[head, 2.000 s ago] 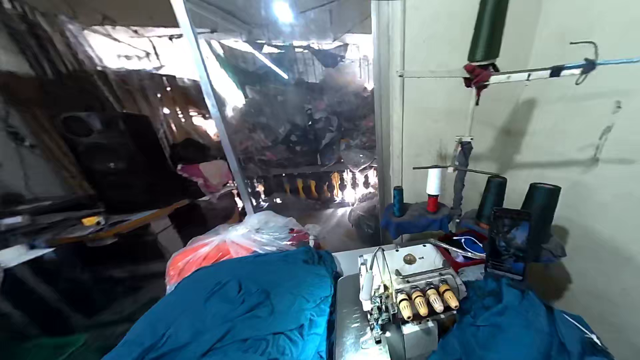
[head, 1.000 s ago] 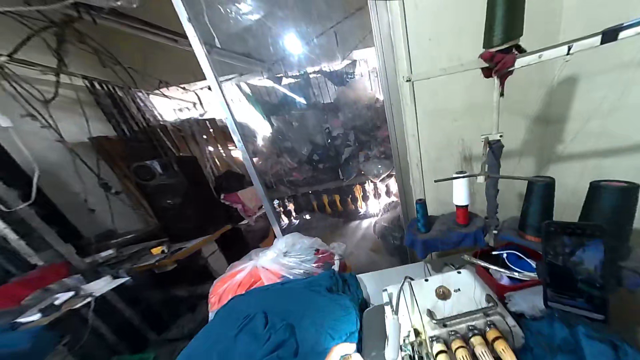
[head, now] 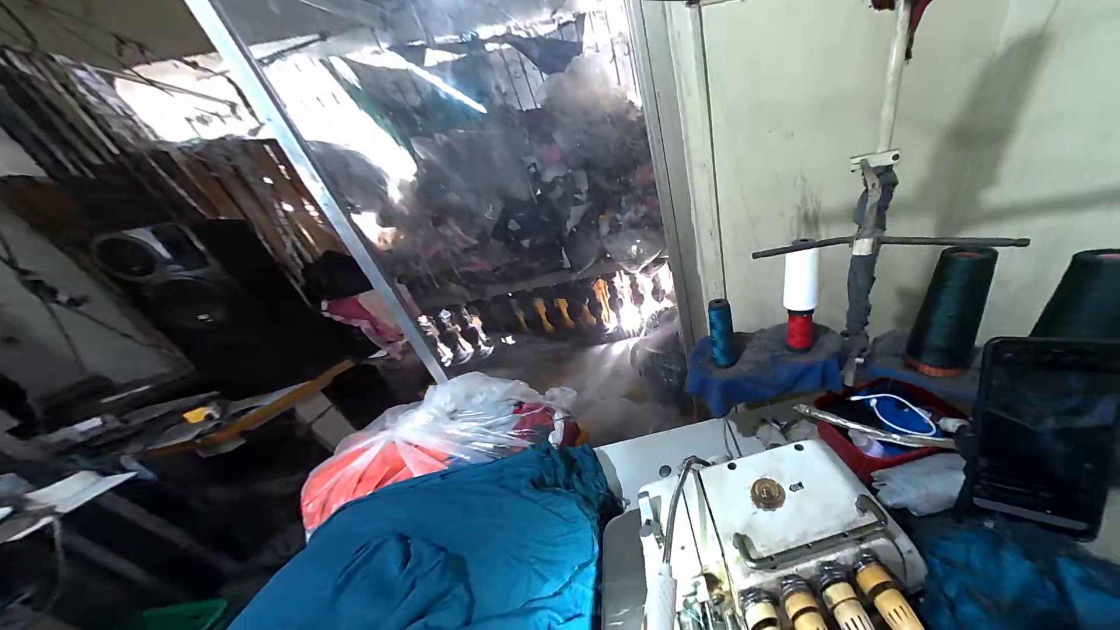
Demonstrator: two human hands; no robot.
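Note:
Neither of my hands shows in the head view. Teal fabric [head: 490,534] lies in a loose heap left of a white overlock sewing machine [head: 814,490], whose several tension dials [head: 844,604] line its front. More dark blue fabric [head: 1006,569] is bunched to the machine's right. A phone or small tablet [head: 1046,429] stands upright above that fabric. Behind the machine are a small teal thread spool [head: 721,332], a white thread cone [head: 801,280] above red thread [head: 799,330], and a large dark green cone [head: 954,306].
A clear plastic bag [head: 420,437] with orange-red contents sits behind the teal fabric. A red basket [head: 892,455] holds small items and a white cable. A metal post [head: 324,192] slants up at the left, with a black speaker [head: 192,289] and a cluttered table [head: 254,411] beyond.
The view has shifted. A bit of a hand at the lower edge beside the machine one second ago is out of view now.

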